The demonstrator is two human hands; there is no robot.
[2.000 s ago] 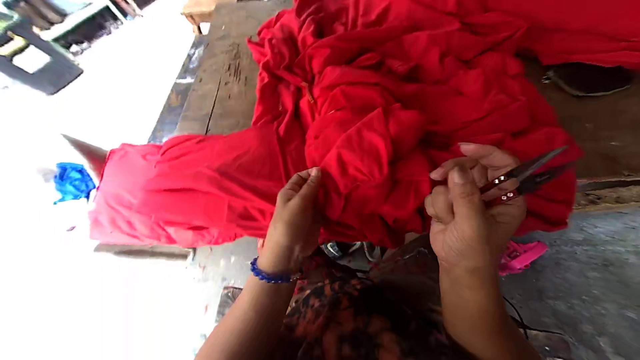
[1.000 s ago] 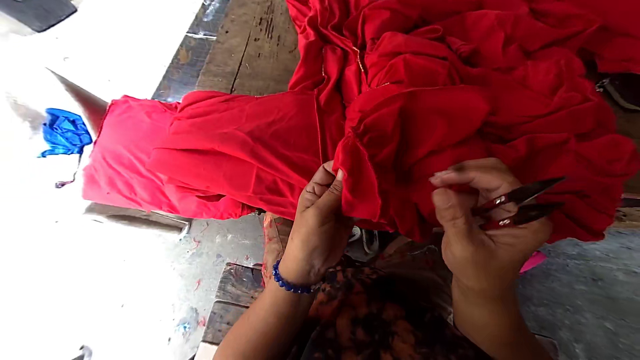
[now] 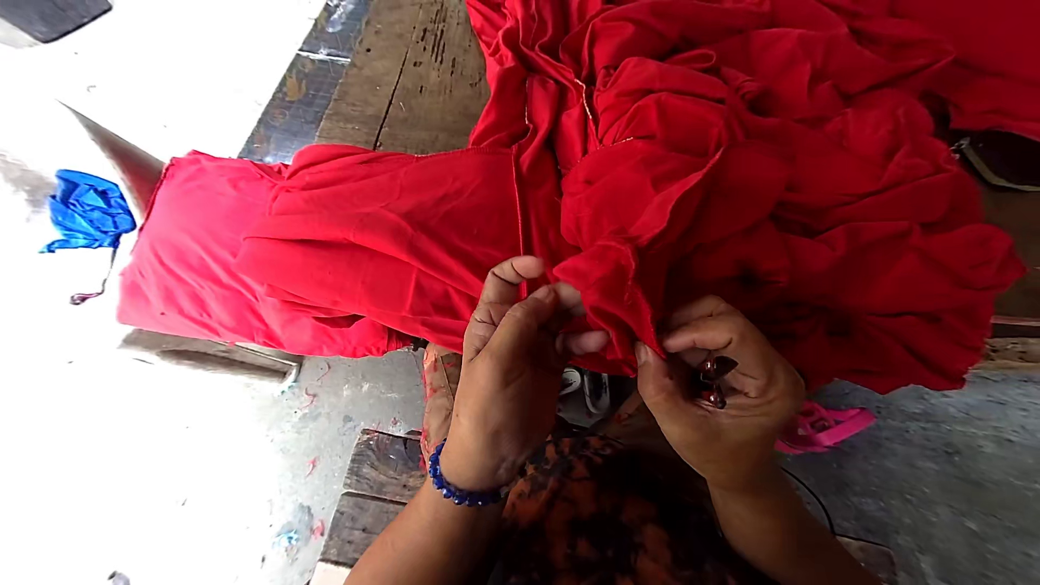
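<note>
Red fabric (image 3: 390,219) with stitched seams lies bunched over a wooden table and hangs past its near edge. My left hand (image 3: 520,357), with a blue beaded bracelet (image 3: 461,485) at the wrist, is at a gathered fold, its thumb and fingers bent around the cloth's edge. Close on its right, my right hand (image 3: 715,382) pinches the pointed corner of that fold between thumb and forefinger. Small dark scissors (image 3: 715,382) rest in the palm of the right hand, mostly hidden by the fingers.
Wooden tabletop (image 3: 431,89) shows at the back left. Blue cloth (image 3: 88,213) lies at the far left. A wooden bench (image 3: 378,479) stands at lower left, and a pink item (image 3: 825,426) is on the floor at right. A dark object (image 3: 1003,158) sits by the right edge.
My right hand has moved left to the fold and now pinches its corner. The scissor blades, pointing right before, are now mostly hidden in that hand.
</note>
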